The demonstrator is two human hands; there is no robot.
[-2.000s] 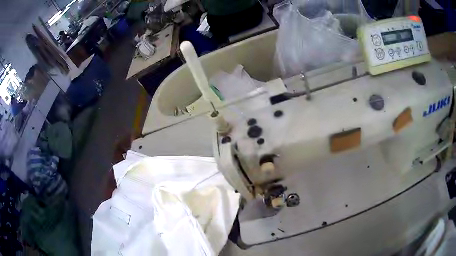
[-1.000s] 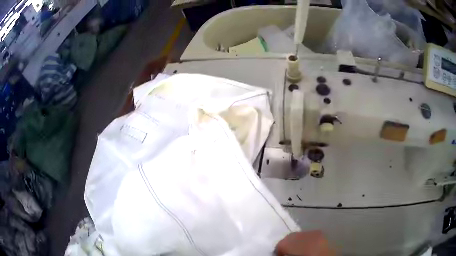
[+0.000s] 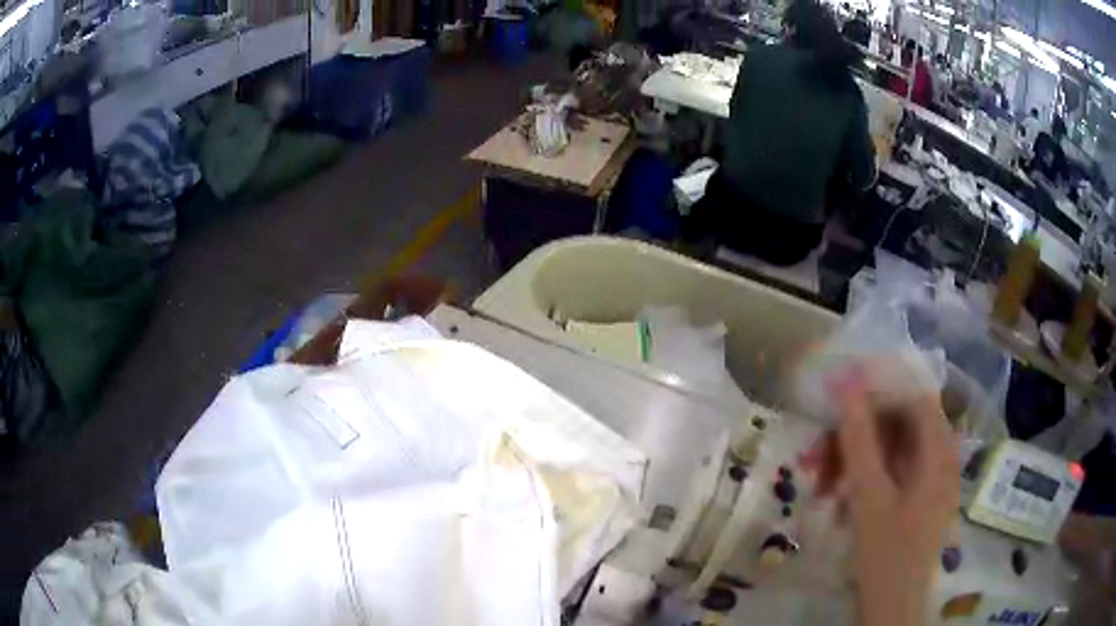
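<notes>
A white garment piece (image 3: 404, 489) with dark double stitch lines and a small stitched rectangle lies over the left end of the cream sewing machine (image 3: 734, 538) and spreads to the lower left. My right hand (image 3: 900, 477) is raised over the machine arm, left of the control panel (image 3: 1026, 489). It is blurred, with fingers bent. A whitish blur lies at the fingertips, and I cannot tell whether it is held or is plastic behind. The needle area is mostly hidden. My left hand is not in view.
Behind the machine is a cream tub (image 3: 685, 287) with papers inside and clear plastic bags (image 3: 912, 318) at its right. A person in dark green (image 3: 796, 135) sits beyond. A small wooden table (image 3: 551, 157) stands further back. Green sacks (image 3: 80, 263) lie on the left.
The view has tilted up to show more of the workshop. The hand seen at the garment's lower edge one second ago is gone from there; my right hand now shows raised over the machine.
</notes>
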